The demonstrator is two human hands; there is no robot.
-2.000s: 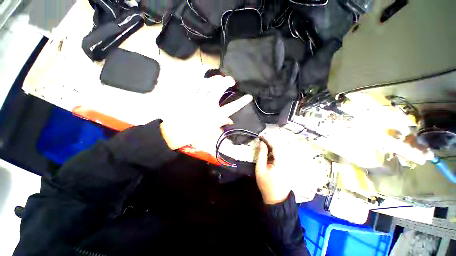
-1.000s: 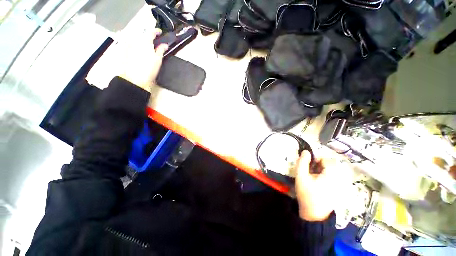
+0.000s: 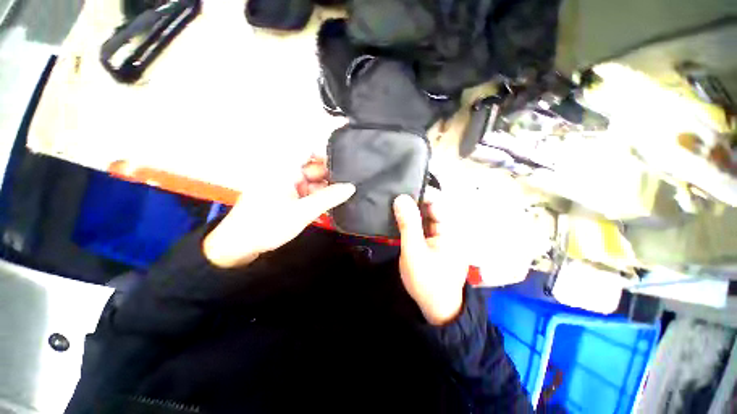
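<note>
A flat black pouch panel [image 3: 378, 174] with rounded corners is held between my two hands over the table's front edge. My left hand [image 3: 283, 214] grips its left side, thumb on top. My right hand [image 3: 424, 251] grips its lower right side, thumb on top. A bit of black band [image 3: 434, 183] shows at the panel's right edge by my right fingers; the rest of the band is hidden. Black part-sewn pouches [image 3: 388, 93] with pale edge lines lie just behind the panel.
A black bundle of bands [image 3: 149, 40] lies at the table's upper left. The overexposed sewing machine [image 3: 646, 121] stands at right. The table's front edge [image 3: 174, 183] is red-orange. Blue crates [image 3: 598, 356] are below right, and more blue shows below left.
My left hand has come back from the upper left and now holds the flat panel that lay there. My right hand, which held the looped band, now also grips the panel.
</note>
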